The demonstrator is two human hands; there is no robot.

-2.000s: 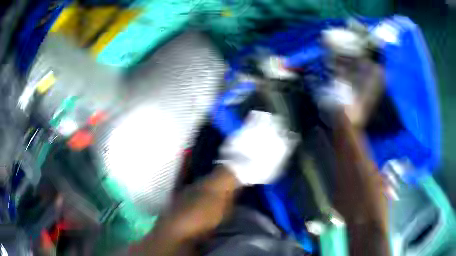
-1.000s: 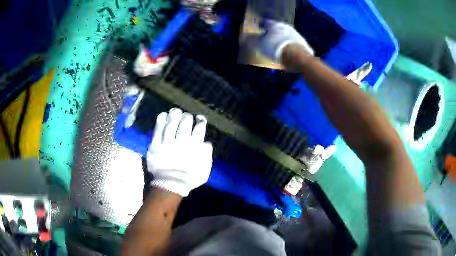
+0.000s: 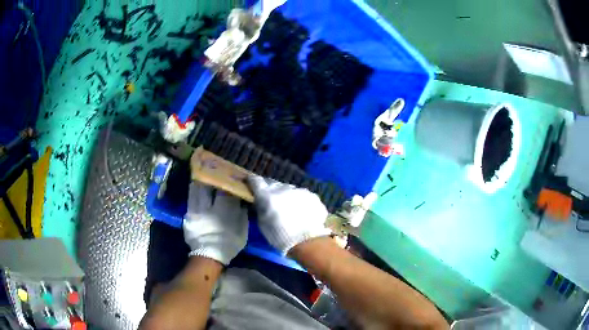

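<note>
A dark core bar (image 3: 258, 158) with rows of black parts lies across the blue parts tub (image 3: 361, 138). A brown cardboard stripping pad (image 3: 221, 175) lies along the near side of the bar, towards its left end. My left hand (image 3: 216, 222), in a white glove, is at the pad's near edge, its fingertips hidden under the pad. My right hand (image 3: 290, 213), also in a white glove, grips the pad's right end. Black moulded parts (image 3: 297, 77) are heaped in the tub behind the bar.
Rags (image 3: 234, 42) are tied on the tub's rim. A grey scrap bin (image 3: 452, 129) lies on its side at the right. A push-button box (image 3: 45, 290) is at the lower left. An orange object (image 3: 554, 203) lies far right. Black scraps litter the green floor.
My right hand has come back from the tub's far side with the cardboard to the bar's near side. My left hand now meets it at the pad. The view has shifted.
</note>
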